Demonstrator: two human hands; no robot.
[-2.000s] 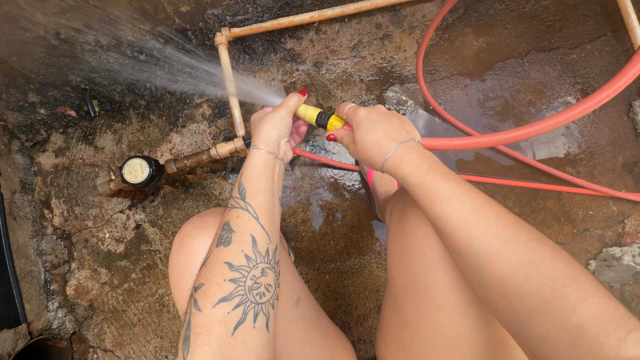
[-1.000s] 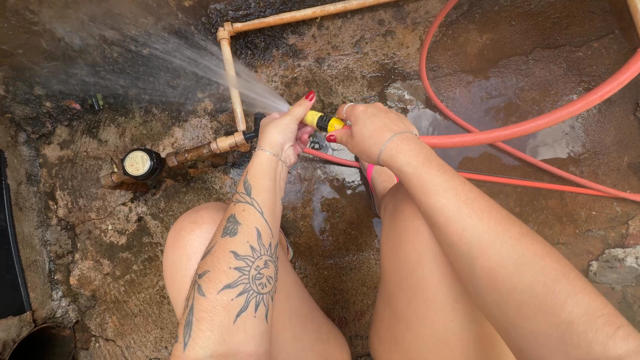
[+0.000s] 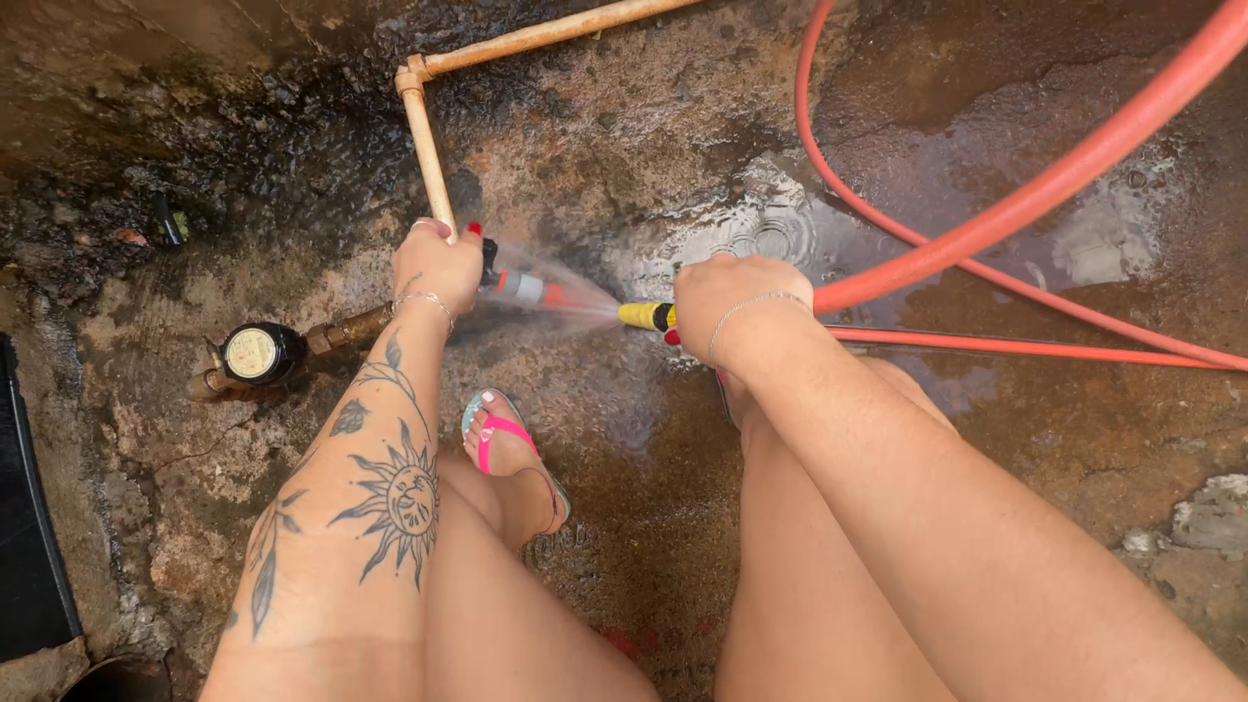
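Observation:
My right hand (image 3: 743,304) is closed around a yellow and black hose nozzle (image 3: 645,315) on a thick red hose (image 3: 1014,219). Water sprays leftward from its tip. To the left, my left hand (image 3: 439,261) is at the lower end of a thin upright pipe (image 3: 430,156), by a black fitting (image 3: 488,263); its fingers are partly hidden, so whether it grips the pipe or the fitting cannot be told. A red and grey hose connector (image 3: 528,289) extends from the black fitting into the spray. A round water meter (image 3: 252,353) is on the brown pipe (image 3: 343,330) further left.
A thinner red hose (image 3: 877,216) loops over the wet concrete floor (image 3: 624,526) at the right. A horizontal pipe (image 3: 565,35) runs along the top. My sandalled foot (image 3: 502,444) is below the connector. A black object (image 3: 27,526) lies at the left edge.
My left hand has left the nozzle and moved left to the pipe. The nozzle stays in my right hand, and its spray now falls on the connector instead of the upper left wall area.

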